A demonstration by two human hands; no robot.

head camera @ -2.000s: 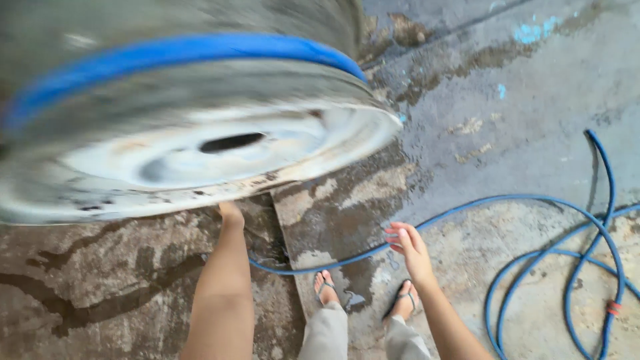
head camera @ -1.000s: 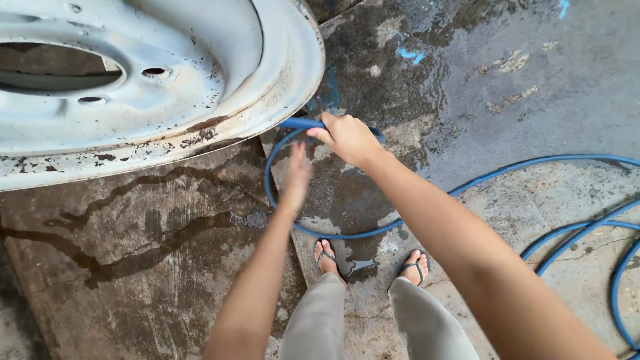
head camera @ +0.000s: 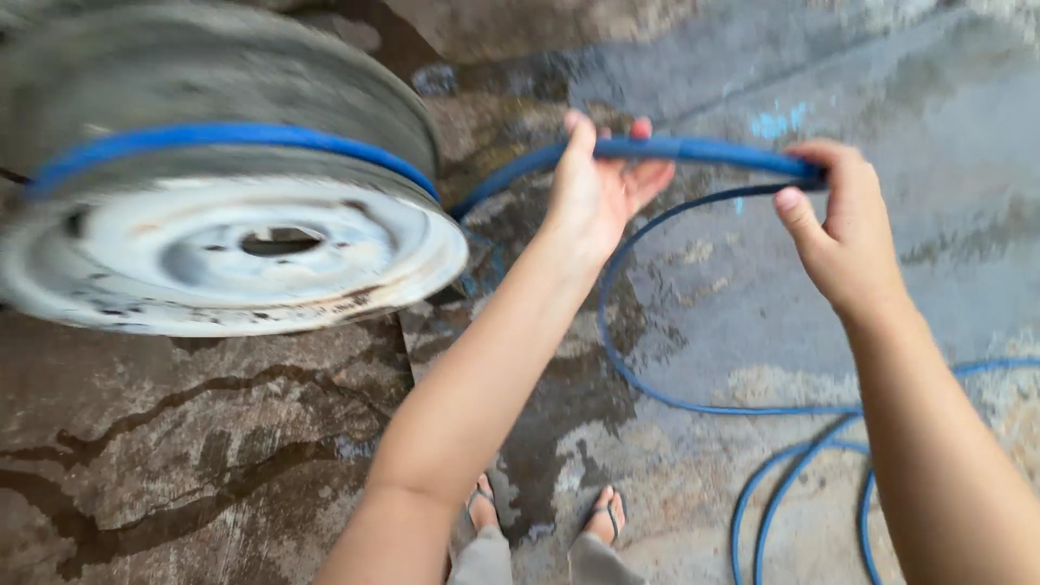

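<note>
A blue hose point(head camera: 520, 166) runs around the grey barrel of a white-faced wheel rim point(head camera: 382, 252) at the left and continues off its right side to my hands. My left hand point(head camera: 601, 183) supports the hose with the palm turned up and the fingers partly spread. Farther right, my right hand point(head camera: 845, 211) grips the hose between thumb and fingers. From there the hose curves back down in a loose loop. The face of the rim has a central hole and chipped, rusty paint near its lower edge. What holds the rim up is hidden.
The concrete floor point(head camera: 504, 366) has wet patches, cracks and a seam below the rim. My sandaled feet point(head camera: 605, 516) stand at the bottom middle. More loops of hose point(head camera: 764, 504) lie on the floor at the lower right.
My right hand has moved right with the hose, away from the rim. My left hand has come up to the hose from below it. The view has shifted, showing more of the rim.
</note>
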